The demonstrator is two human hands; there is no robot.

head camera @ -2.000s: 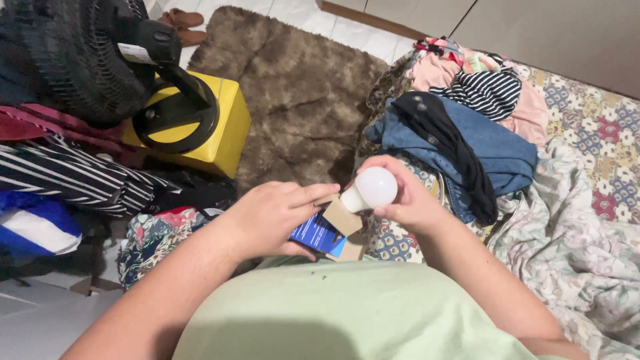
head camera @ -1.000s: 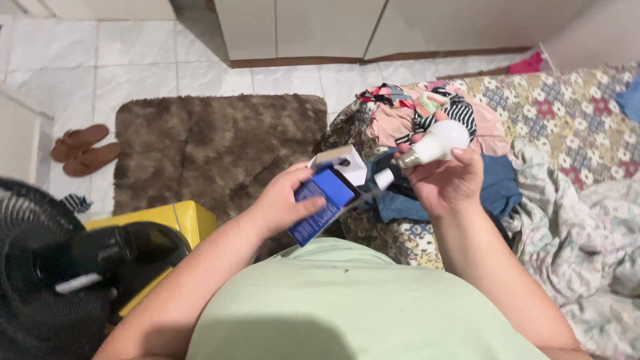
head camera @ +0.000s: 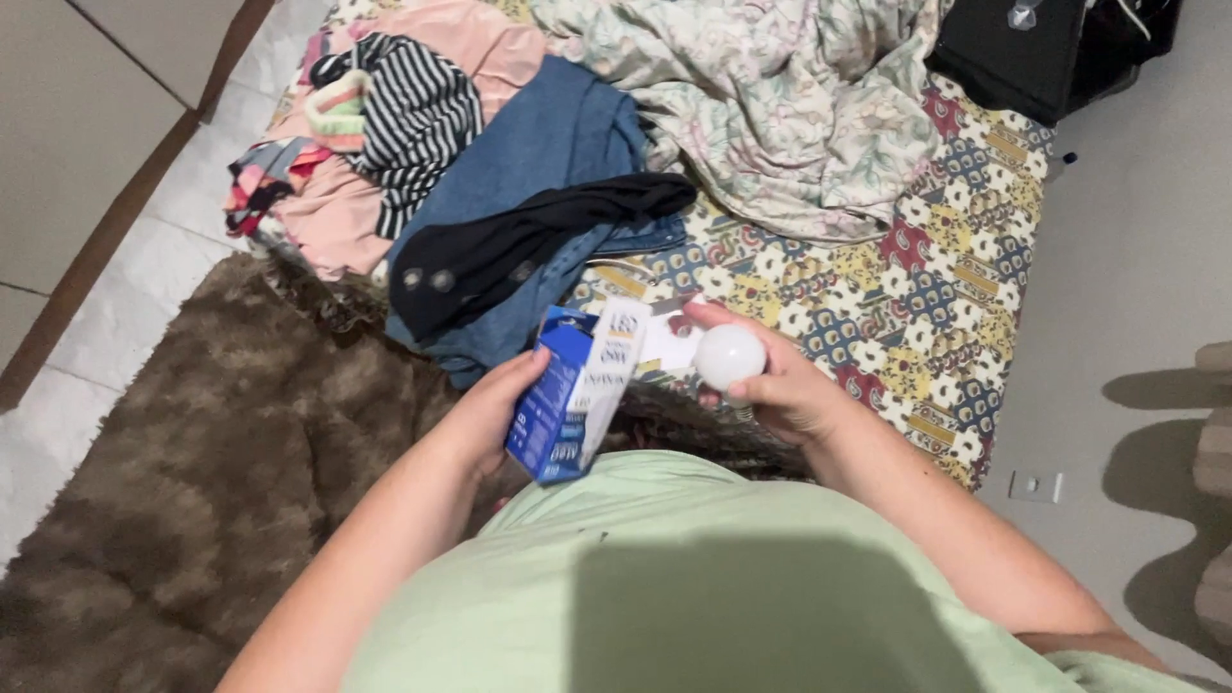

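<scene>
My left hand [head camera: 496,409] grips a blue and white cardboard light bulb box [head camera: 568,395] by its left side. The box is tilted, bears printed writing, and a white flap stands out from its upper right. In my right hand [head camera: 784,380] is a white LED light bulb [head camera: 730,357], its round dome turned up toward the camera and its base hidden. The bulb is outside the box, just to the right of it. A white piece of cardboard [head camera: 671,337] shows between the box and the fingers of my right hand; whether it joins the box I cannot tell.
Beyond my hands is a bed with a patterned cover [head camera: 818,308], bearing blue jeans [head camera: 539,144], a black garment [head camera: 539,241], a striped garment [head camera: 419,106] and a floral sheet [head camera: 770,106]. A brown shaggy rug [head camera: 221,462] lies at left. A black bag [head camera: 1006,48] is at top right.
The view has swung right toward the bed. The bulb, earlier with its metal base showing and pointing left, now shows mainly its dome. Both hands still hold their things.
</scene>
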